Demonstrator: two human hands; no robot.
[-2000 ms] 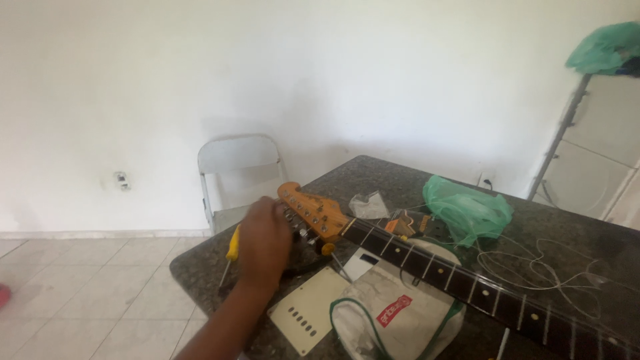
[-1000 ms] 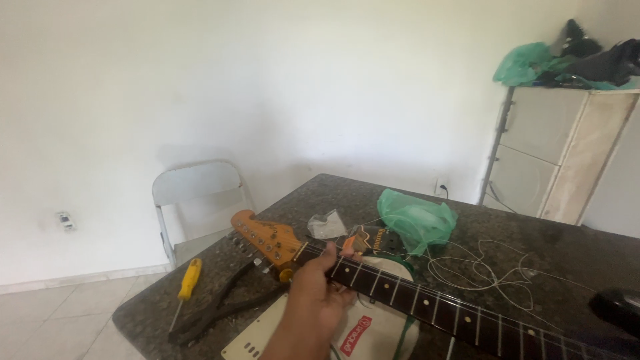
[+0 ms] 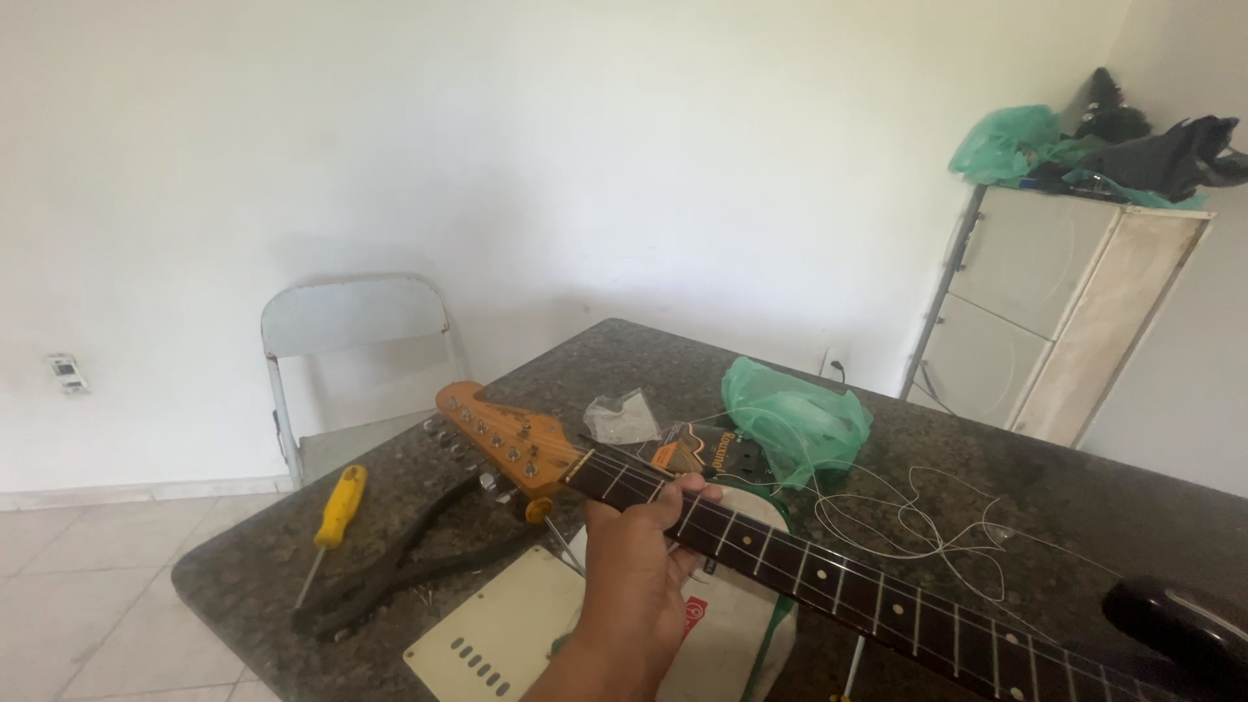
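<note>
My left hand is wrapped around an electric guitar's neck near the nut, thumb over the fretboard. The orange wooden headstock with its tuning pegs points to the upper left. Part of the dark guitar body shows at the right edge. Beneath the neck lie a white cloth bag with green trim and a cream plastic cover plate with slots. A pair of dark-handled pliers and a yellow-handled screwdriver lie left of the headstock. My right hand is out of view.
On the dark stone table are a green plastic bag, a small clear packet, a string package and loose coiled strings. A folding chair stands beyond the left edge; a cabinet is at the right.
My left hand has moved from the tuning pegs to the neck, and it grips there. The view has shifted to the right.
</note>
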